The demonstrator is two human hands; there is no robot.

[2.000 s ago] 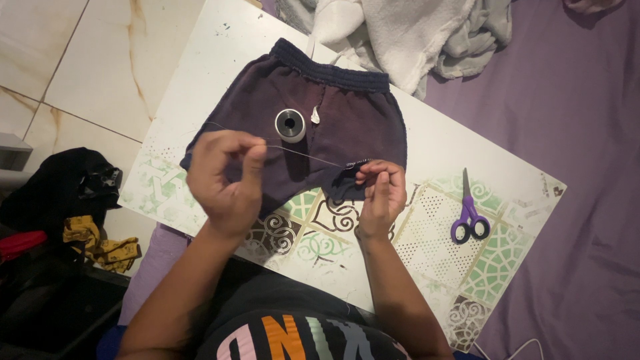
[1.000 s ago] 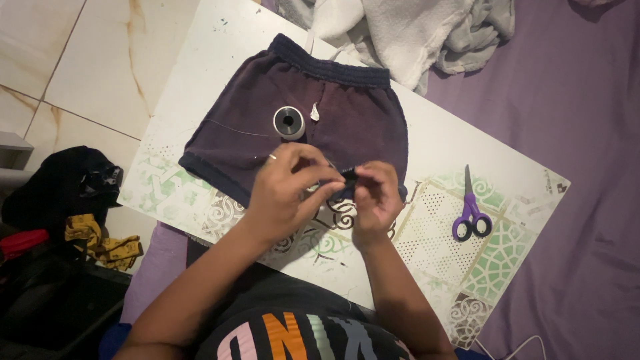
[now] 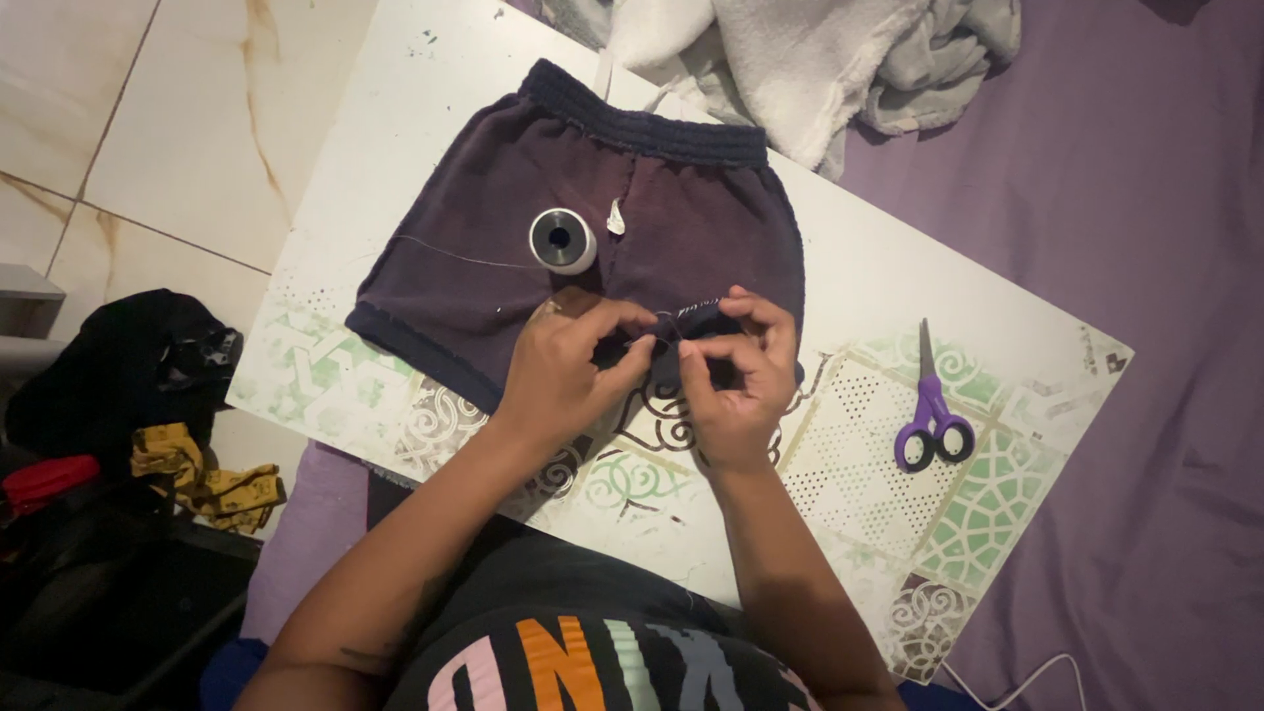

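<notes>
Dark purple shorts [image 3: 474,207] with a navy waistband lie on a white patterned board [image 3: 395,148]. A spool of thread [image 3: 563,241] stands on them, its pale thread [image 3: 464,259] trailing left. My left hand [image 3: 578,360] pinches thread between thumb and forefinger over the shorts' lower hem. Close beside it, my right hand [image 3: 741,370] has thumb and forefinger near a small loop of thread, its other fingers by pale stitches [image 3: 699,306] on the navy edge. Whether a needle is between the fingers cannot be told. Purple-handled scissors [image 3: 931,410] lie on the board, right of my right hand.
A fleecy grey and white blanket [image 3: 790,69] lies at the board's far edge. Purple cloth [image 3: 1136,415] spreads under and right of the board. On the left are a tiled floor [image 3: 188,128], a black cloth [image 3: 99,365], a yellow cloth [image 3: 202,474] and a red object [image 3: 51,477].
Two seconds ago my hands were wide apart with thread stretched between them; now they are close together at the hem. The dark edge that was lifted by my right hand is still near it.
</notes>
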